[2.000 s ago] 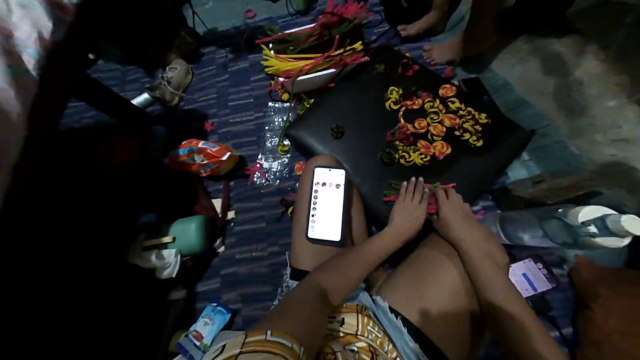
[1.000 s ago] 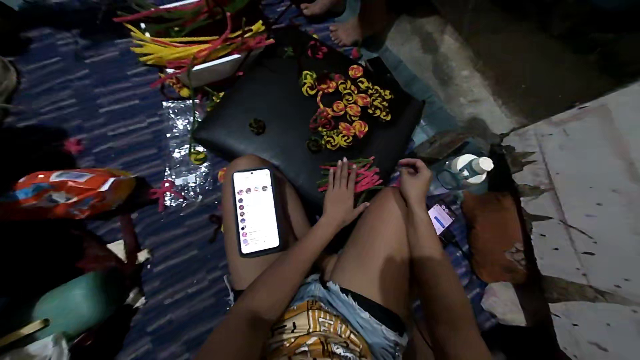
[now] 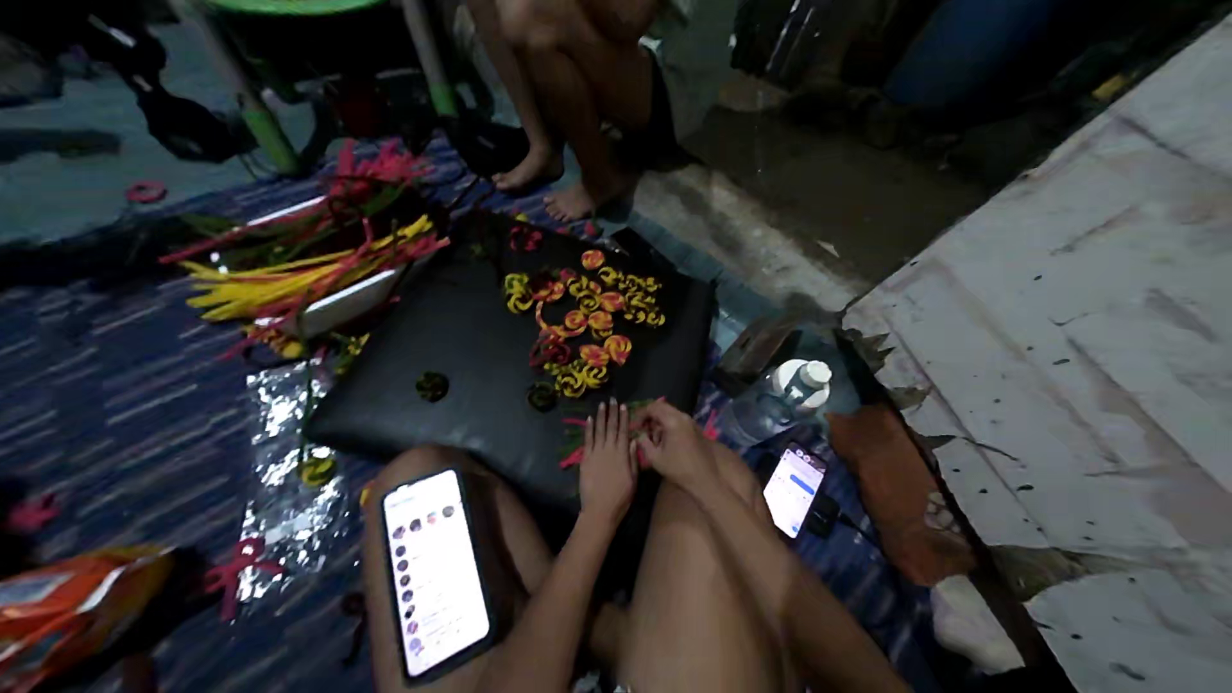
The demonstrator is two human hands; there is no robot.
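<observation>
My left hand (image 3: 608, 462) lies flat, fingers together, on pink and green pipe-cleaner-like strips (image 3: 573, 456) at the near edge of a black cushion (image 3: 462, 337). Beside it, my right hand (image 3: 674, 445) has its fingers bent and its fingertips at the same strips; whether they pinch one is unclear. Beyond the hands, many coiled yellow, orange and red pieces (image 3: 599, 322) lie grouped on the cushion. Two dark green coils (image 3: 432, 386) sit apart from that group. A lit smartphone (image 3: 438, 573) rests on my left thigh.
Yellow, red and green strips (image 3: 308, 274) lie on a white tray (image 3: 351, 300) at the left. Clear plastic (image 3: 289, 491) and an orange packet (image 3: 82, 606) are on the blue mat. At right are a clear bottle (image 3: 770, 404) and a second phone (image 3: 795, 489). Another person's bare feet (image 3: 573, 200) are beyond the cushion.
My right hand has moved left from over the right knee, back to the strips beside my left hand. The view has shifted, now showing more of the far side.
</observation>
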